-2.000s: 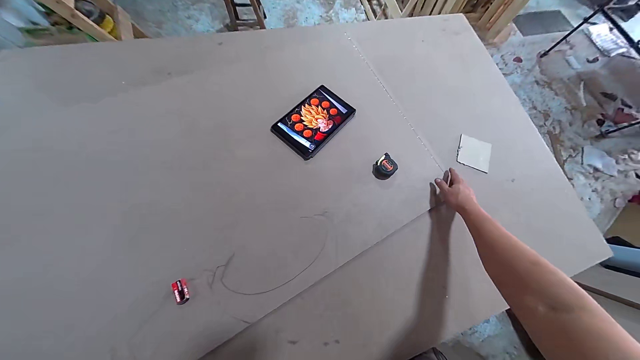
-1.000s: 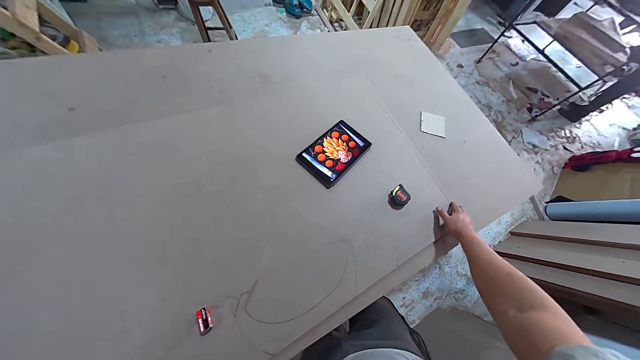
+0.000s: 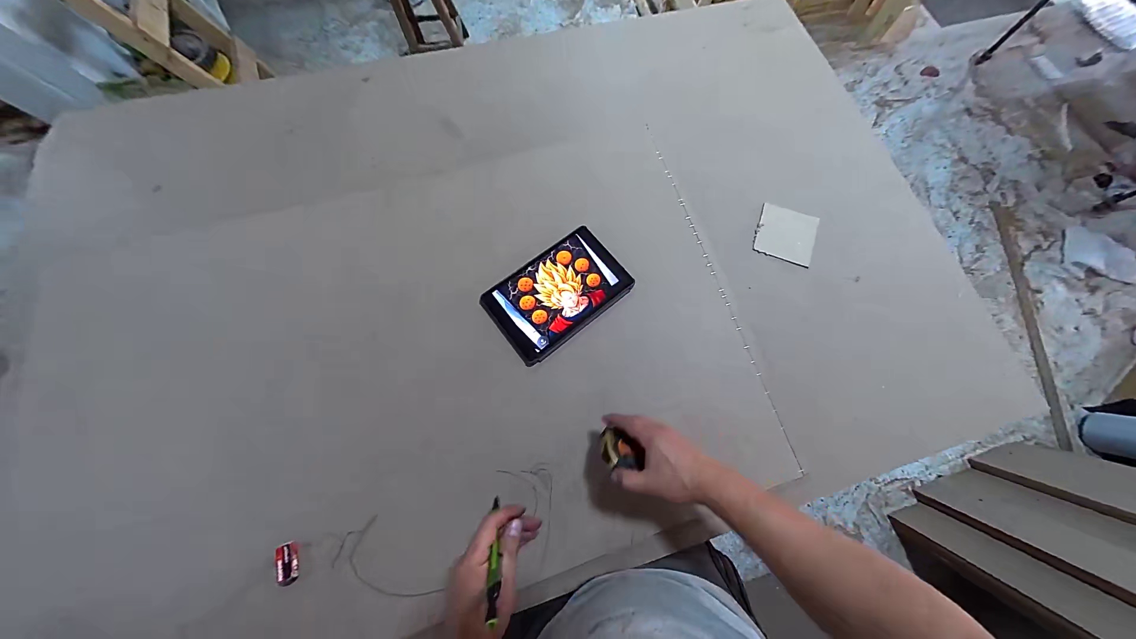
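My right hand [image 3: 661, 457] grips a tape measure [image 3: 620, 449] with its fingertips, over the near part of a large grey-beige board [image 3: 355, 311]. To its left, my left hand [image 3: 490, 564] holds a green and black marking pencil or pen [image 3: 494, 568], tip pointing away from me, beside curved pencil lines on the board. A tablet [image 3: 557, 295] with a lit cartoon picture lies face up beyond both hands. Further right runs a dotted straight line [image 3: 723, 297], and past it lies a small square offcut [image 3: 786, 235].
A small red and black object [image 3: 287, 564] lies at the board's near left. Stacked board strips [image 3: 1021, 524] stand at the lower right. A wooden stool [image 3: 429, 25] and a timber frame [image 3: 169, 40] are beyond the far edge. Debris litters the floor [image 3: 941, 133].
My right hand has left the board's edge near the dotted line and taken hold of the tape measure. My left hand has come into view with the pencil or pen.
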